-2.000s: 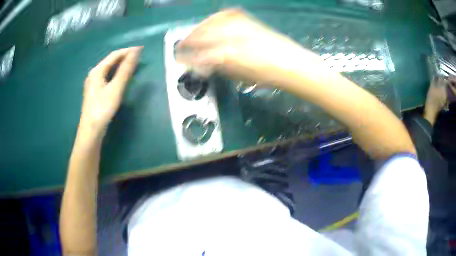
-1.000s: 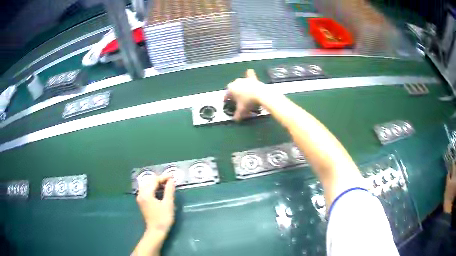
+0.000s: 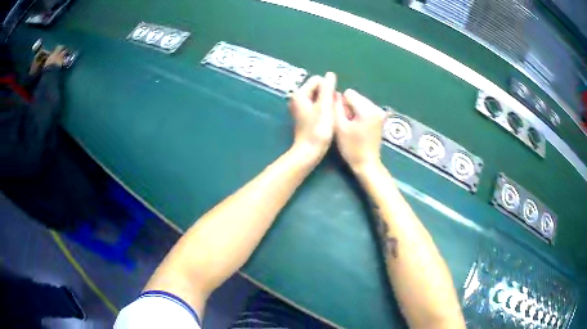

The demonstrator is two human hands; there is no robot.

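My left hand (image 3: 313, 114) and my right hand (image 3: 358, 125) are close together over the green bench, fingertips pinched and nearly touching. Any small part between the fingertips is too small or hidden to tell. A filled three-hole plate (image 3: 256, 67) lies just left of my left hand. Another filled plate (image 3: 430, 149) lies right of my right hand, which covers part of its left end. A bare plate (image 3: 513, 122) with three dark round openings lies farther right. The clear blister tray (image 3: 524, 292) with shiny round parts is at the lower right.
More filled plates lie at the upper left (image 3: 158, 37) and the right (image 3: 526, 207); another is behind the bare plate. A pale strip (image 3: 386, 35) crosses the green surface. A coworker's hands (image 3: 53, 59) are at the far left. A blue stool (image 3: 112, 234) stands below the bench edge.
The view has turned, so the bare plate now appears at the right. My right hand has left the bare plate and my left hand the filled plate; both are now together.
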